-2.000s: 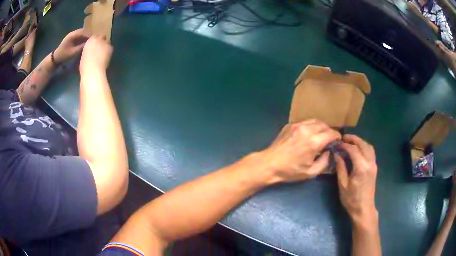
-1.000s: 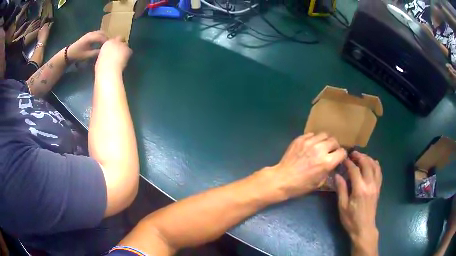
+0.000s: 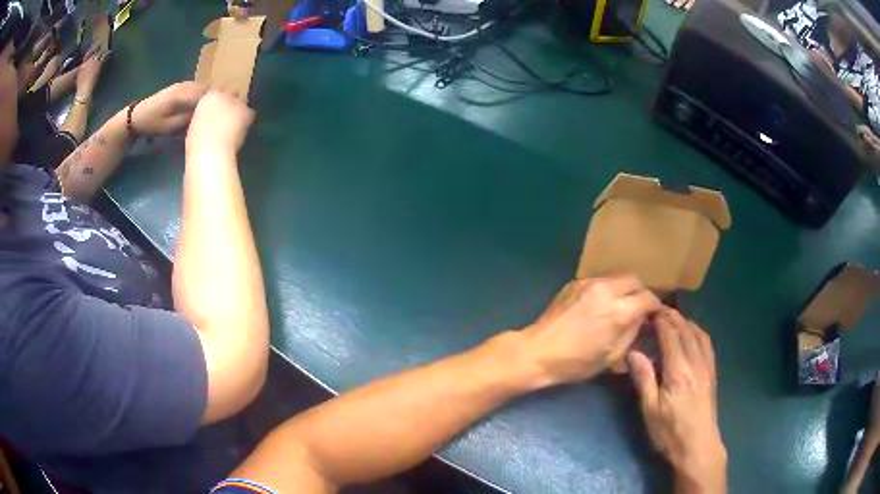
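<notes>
A small carton (image 3: 651,230) stands open on the dark green table, right of centre, its plain brown lid with side ears raised away from me. My left hand (image 3: 600,326) and my right hand (image 3: 677,378) are over its tray and hide most of it. The fingertips of both hands meet above the tray, fingers bent. A little dark, shiny material shows between them, but I cannot tell what it is or which hand grips it.
A second open carton (image 3: 838,299) with a bagged item stands at the right. A large black radio-like box (image 3: 762,121) is at the upper right. A neighbour's arm (image 3: 222,241) and another carton (image 3: 232,58) are at the left. Cables (image 3: 521,72) and a blue-and-red object (image 3: 328,29) lie at the back.
Against two seconds ago, the whole view has shifted, so things sit lower in the picture. My hands remain over the carton; my right thumb has moved slightly away from my left fingers.
</notes>
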